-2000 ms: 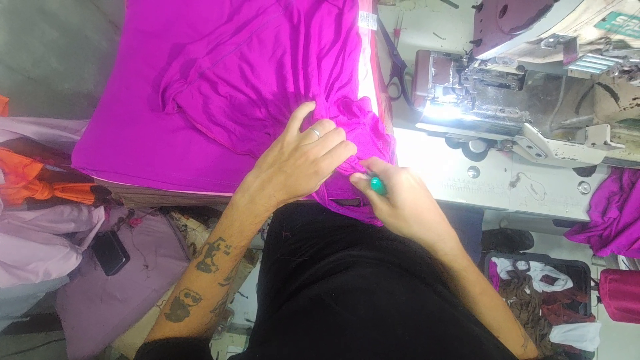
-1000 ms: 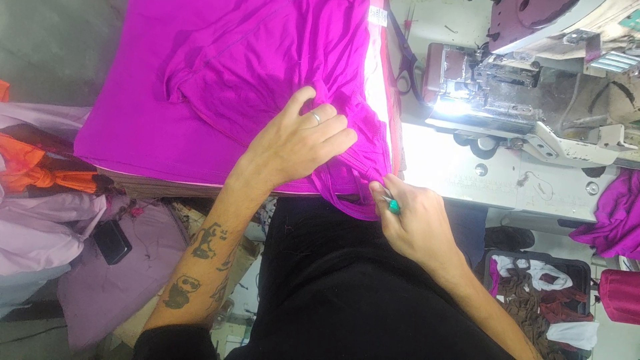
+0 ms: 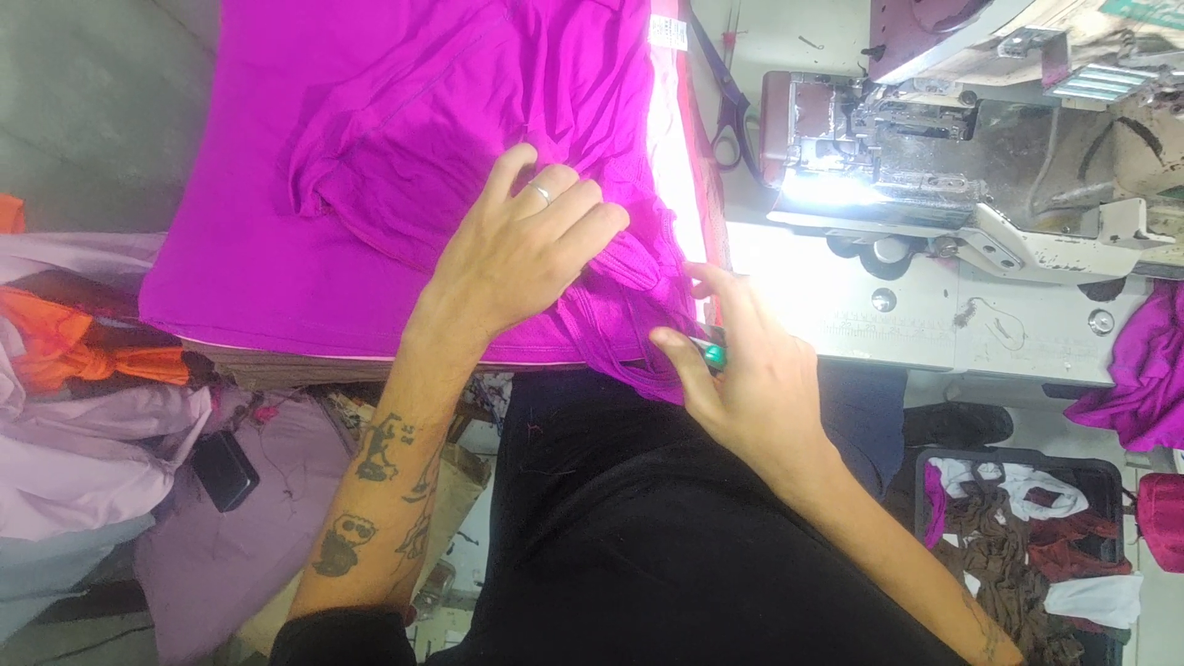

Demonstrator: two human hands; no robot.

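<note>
A magenta garment (image 3: 398,176) lies bunched on a flat stack of cloth whose top piece is also magenta. My left hand (image 3: 518,245), with a ring on one finger, rests on the garment with its fingers curled into the folds. At the garment's lower right edge is my right hand (image 3: 749,356), thumb and forefinger apart. A small tool with a green end (image 3: 713,355) lies against its palm, held by fingers that are mostly hidden. The tool's other end cannot be made out.
An industrial sewing machine (image 3: 888,176) with a bright lamp stands at right. Purple-handled scissors (image 3: 731,120) lie between it and the stack. A black crate (image 3: 1017,458) of cloth scraps is at lower right. A black phone (image 3: 225,470) lies on mauve cloth at left.
The thumb and forefinger of my right hand, together at the cloth's edge one second ago, have spread apart. My left hand remains on the garment.
</note>
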